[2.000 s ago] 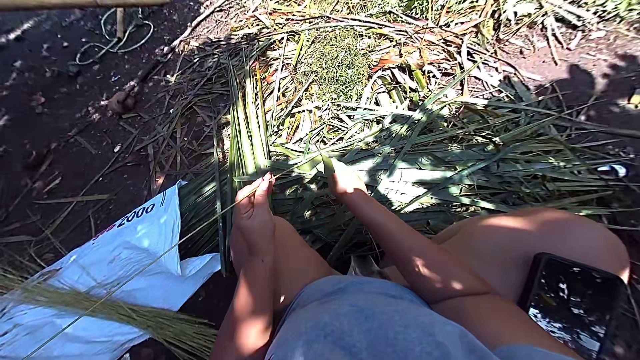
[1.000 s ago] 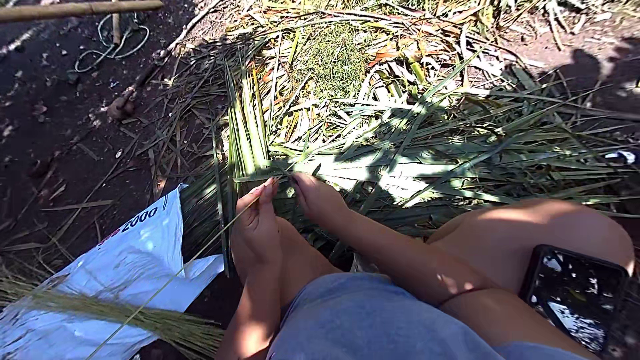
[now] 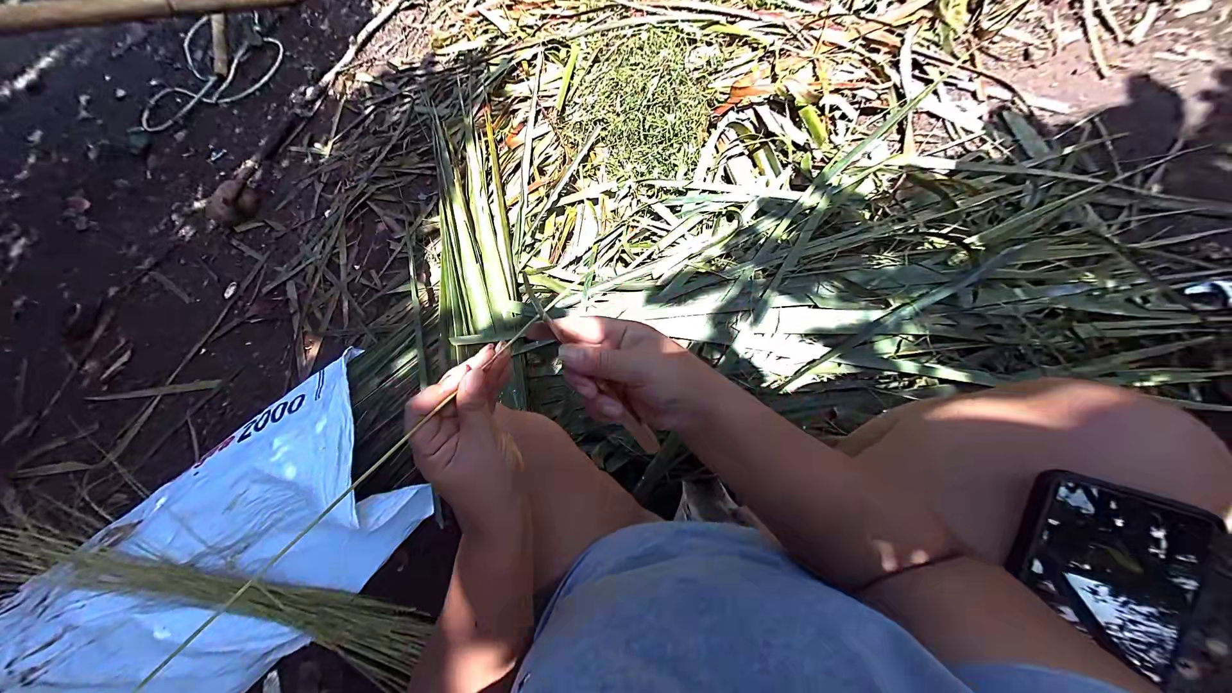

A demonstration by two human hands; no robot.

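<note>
My left hand (image 3: 464, 423) pinches a long thin leaf midrib (image 3: 318, 525), which slants down to the lower left. Close beside it, my right hand (image 3: 626, 371) holds a thin knife-like tool whose flat end (image 3: 637, 430) sticks out below the palm; its upper end crosses the midrib near the fingertips. Just beyond both hands, long green palm-like leaf strips (image 3: 474, 260) lie side by side. More cut green leaves (image 3: 866, 308) spread to the right. A bundle of thin midribs (image 3: 250, 595) rests on a white plastic sack (image 3: 289, 481) at the lower left.
A black smartphone (image 3: 1116, 568) lies at my right thigh. Leaf scraps and a mound of fine green plant bits (image 3: 640, 106) cover the ground ahead. A cord (image 3: 207, 91) lies on dark soil at the upper left, near a pole (image 3: 115, 12).
Two seconds ago my right hand was farther right of my left hand with a green strip at its fingers; now the hands are close together. The midrib's lower part has shifted.
</note>
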